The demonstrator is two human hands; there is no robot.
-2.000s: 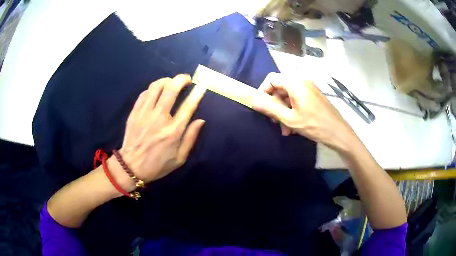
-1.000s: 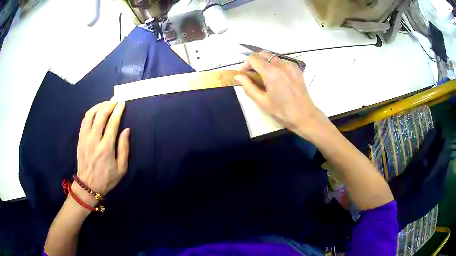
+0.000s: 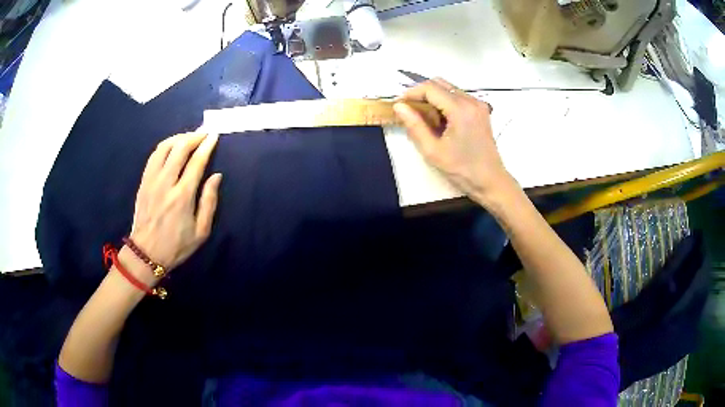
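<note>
A large dark navy garment panel [image 3: 302, 183] lies on the white table and over my lap. A bluer, shinier cloth piece [image 3: 266, 75] shows at its top. A flat tan ruler [image 3: 318, 114] lies across the panel's upper part, its right part past the panel's edge. My left hand [image 3: 175, 191] rests flat on the panel, fingertips at the ruler's left end, holding nothing. My right hand [image 3: 457, 135] grips the ruler's right end. Thread snips [image 3: 411, 76] lie just behind my right hand, mostly hidden.
The needle plate [image 3: 318, 37] and presser foot area [image 3: 274, 36] are behind the ruler. Machine parts [image 3: 556, 36] stand at the back right. A yellow trolley tube [image 3: 636, 189] runs along the right, with a plastic-covered slatted shelf [image 3: 636, 246] and dark cloth [image 3: 668, 306] on it.
The ruler has gone from slanted to nearly level across the panel. The view has shifted. My left hand has opened flat at the ruler's left end; my right hand still holds the right end.
</note>
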